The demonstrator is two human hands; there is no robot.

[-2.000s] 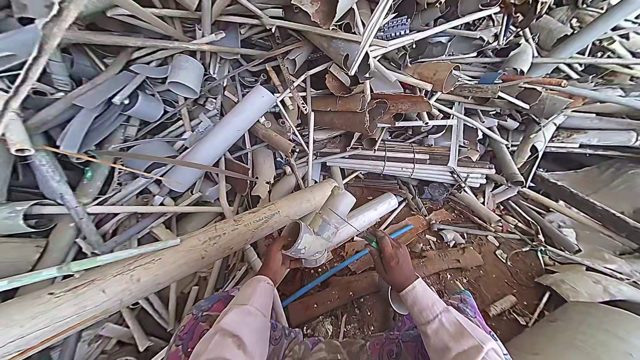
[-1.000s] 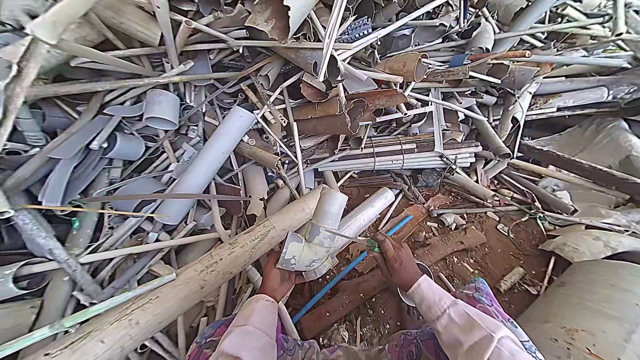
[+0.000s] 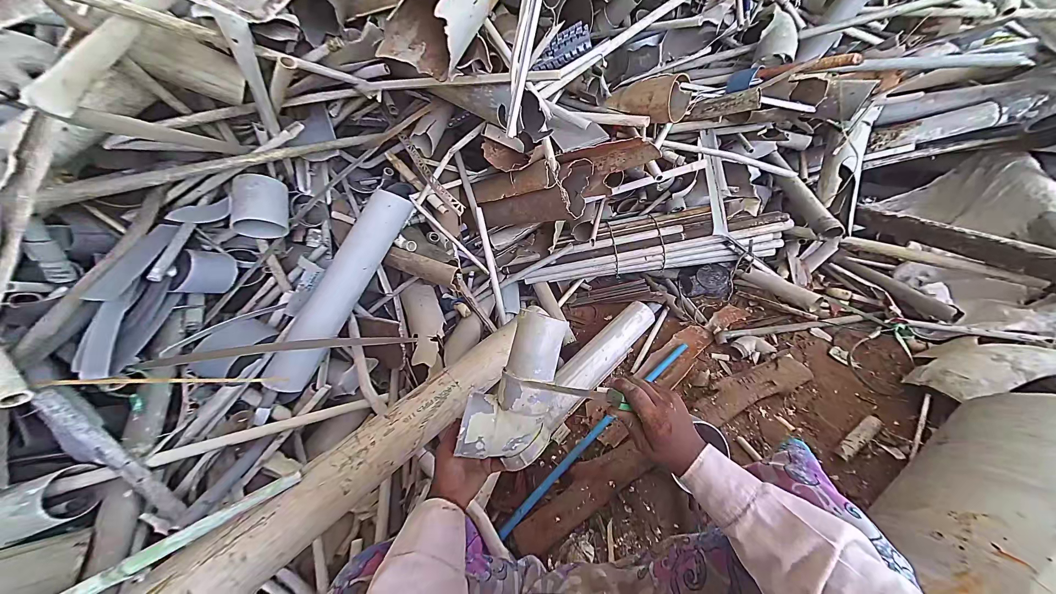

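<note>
My left hand (image 3: pixel 464 470) grips the lower end of a grey plastic pipe fitting (image 3: pixel 497 426), a branched piece with flaking pale paint. The fitting lies over a long, thick cream pipe (image 3: pixel 379 441). In my right hand (image 3: pixel 660 421) is a tool with a green handle (image 3: pixel 615 400), its narrow metal blade (image 3: pixel 561 388) reaching left across the fitting's neck. A whitish pipe (image 3: pixel 606 346) runs up and right behind the fitting. Under my right hand a thin blue pipe (image 3: pixel 561 466) slants over the ground. My fingers hide part of the handle.
Scrap pipes and split pieces surround me, with a wide grey pipe (image 3: pixel 342 289) at left and a tied bundle of thin white pipes (image 3: pixel 660 252) ahead. Brown pipe strips (image 3: pixel 755 392) lie on red soil at right. A large pale cylinder (image 3: pixel 973 495) stands at lower right.
The fitting has been turned in my left hand; its open end faced me two seconds ago and now its side does. The blade lies across its neck now.
</note>
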